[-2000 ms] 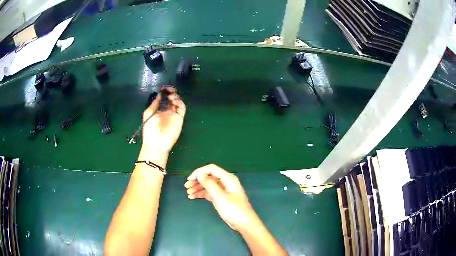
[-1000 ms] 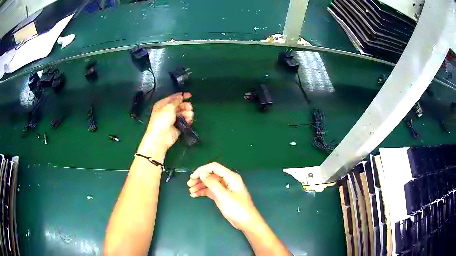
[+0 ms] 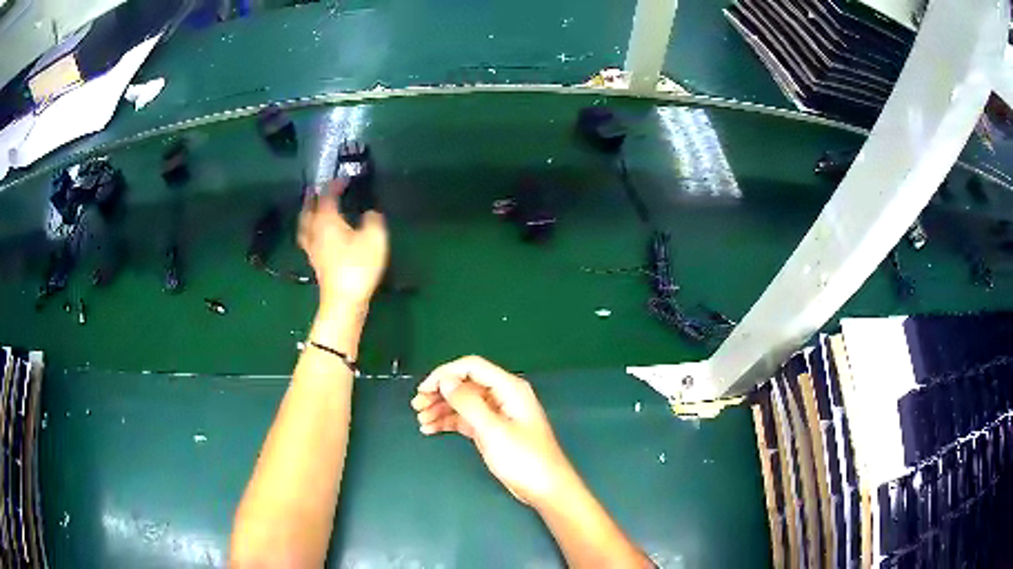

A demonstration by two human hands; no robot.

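My left hand (image 3: pixel 347 250) is over the dark green belt, blurred, with fingers apart at the near side of a black adapter (image 3: pixel 353 167). Whether it touches the adapter is unclear. A dark cord partly shows on the belt just right of my left wrist. My right hand (image 3: pixel 478 411) hangs over the bench edge with its fingers curled together, and no object shows in it. Another black adapter (image 3: pixel 534 222) lies on the belt to the right, blurred. A black adapter (image 3: pixel 601 128) lies farther back, with its bundled cord (image 3: pixel 667 291) nearer me.
Several black adapters (image 3: pixel 87 189) sit on the belt at the left. A white metal post (image 3: pixel 850 233) arches over the right side. Tray stacks stand at the near left (image 3: pixel 20 467), near right (image 3: pixel 944 445) and far right (image 3: pixel 828 67). Paper (image 3: pixel 83 100) lies at the far left.
The belt items have shifted left. My left hand has left the bundled cord it was at and moved away from me, its fingers now spread by the adapter. My right hand has barely moved.
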